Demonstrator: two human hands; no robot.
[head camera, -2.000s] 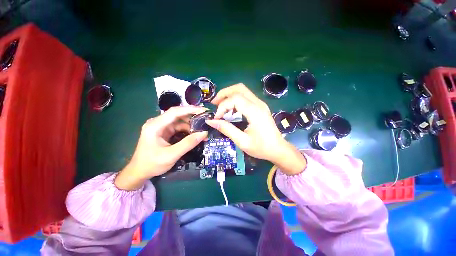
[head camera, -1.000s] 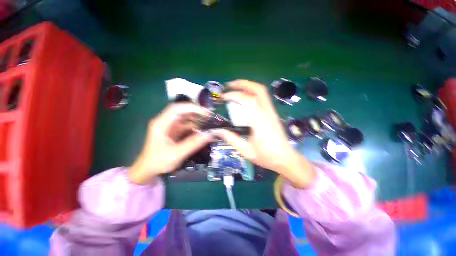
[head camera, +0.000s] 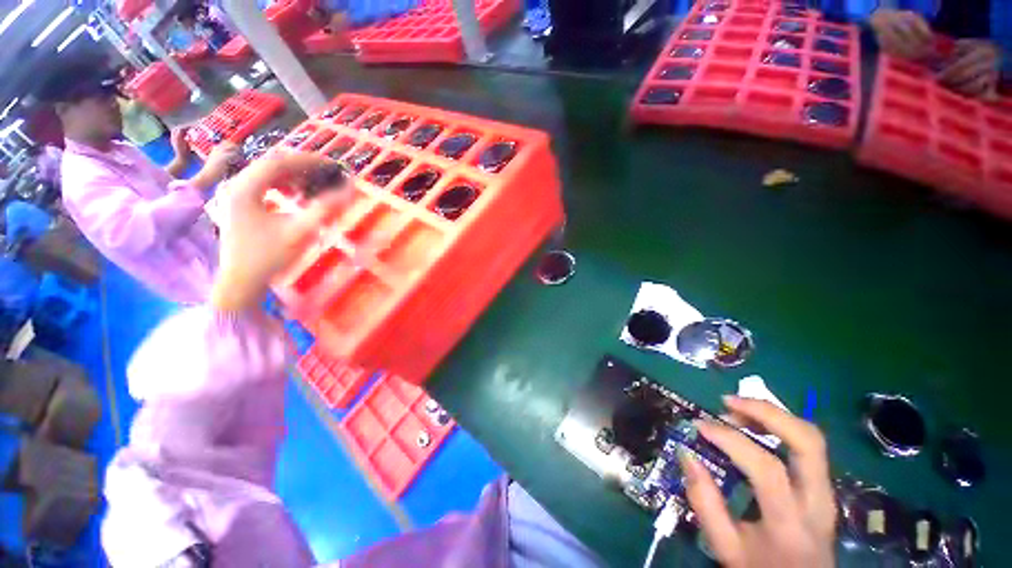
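My left hand (head camera: 261, 227) is raised over the tall stack of red trays (head camera: 488, 261) at the left. It is blurred, with a dark round disc (head camera: 322, 175) at its fingertips. My right hand (head camera: 771, 483) lies over the right part of the test fixture (head camera: 588, 427), fingers apart over the blue circuit board (head camera: 677, 466). I see nothing held in it. The fixture's black round seat (head camera: 638, 424) shows beside the board. A white cable (head camera: 663, 533) runs from the board's near edge.
Dark discs (head camera: 647, 326) lie on white paper (head camera: 666, 297) behind the fixture. One disc (head camera: 556, 266) lies beside the tray stack. Several discs (head camera: 894, 424) lie at the right. More red trays (head camera: 755, 105) stand at the back. People work at the left (head camera: 122, 200) and back right.
The view has turned left. My hands have parted: the left has moved out over the red tray stack, and the right has come down over the circuit board.
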